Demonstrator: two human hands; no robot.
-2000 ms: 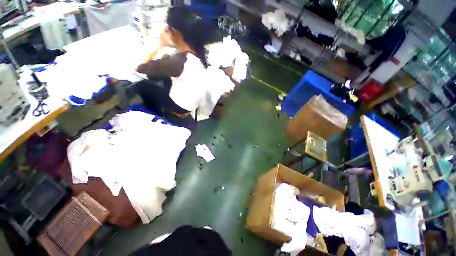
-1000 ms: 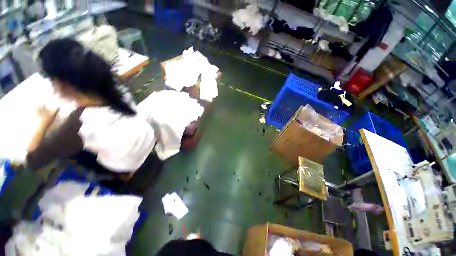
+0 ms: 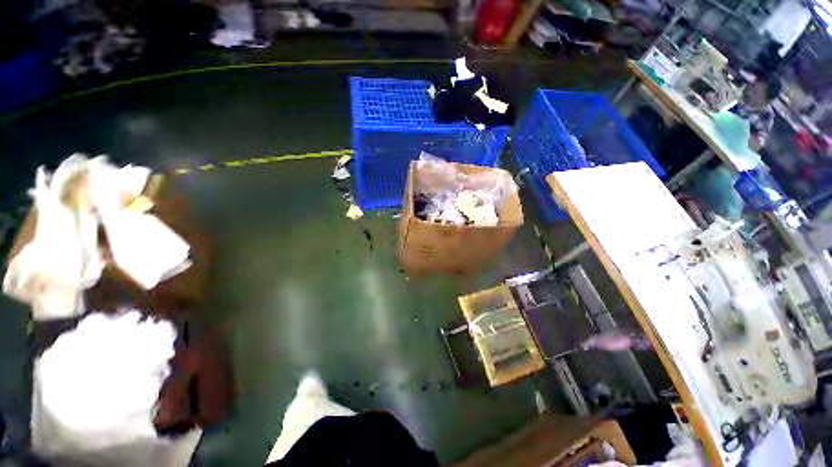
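Neither of my hands shows. A dark rounded shape, probably part of my own clothing or body, is at the bottom edge, with a pale pointed shape point(image 3: 308, 410) beside it that I cannot identify. Nearest ahead on the green floor is a wooden-topped stool point(image 3: 502, 335). Behind it stands an open brown cardboard box point(image 3: 456, 248) holding clear plastic and pale scraps. Another brown cardboard box point(image 3: 538, 443) is cut off by the bottom edge.
Blue crates point(image 3: 379, 169) stand behind the box, one with black and white fabric on top; another blue crate point(image 3: 584, 128) is to the right. A white sewing table point(image 3: 611, 196) with machines point(image 3: 762, 337) runs along the right. Piles of white fabric point(image 3: 100, 388) are at the left.
The view has swung to the right and moved forward. The seated person at the left has left the picture. The crates, stool and sewing table now appear further left and larger.
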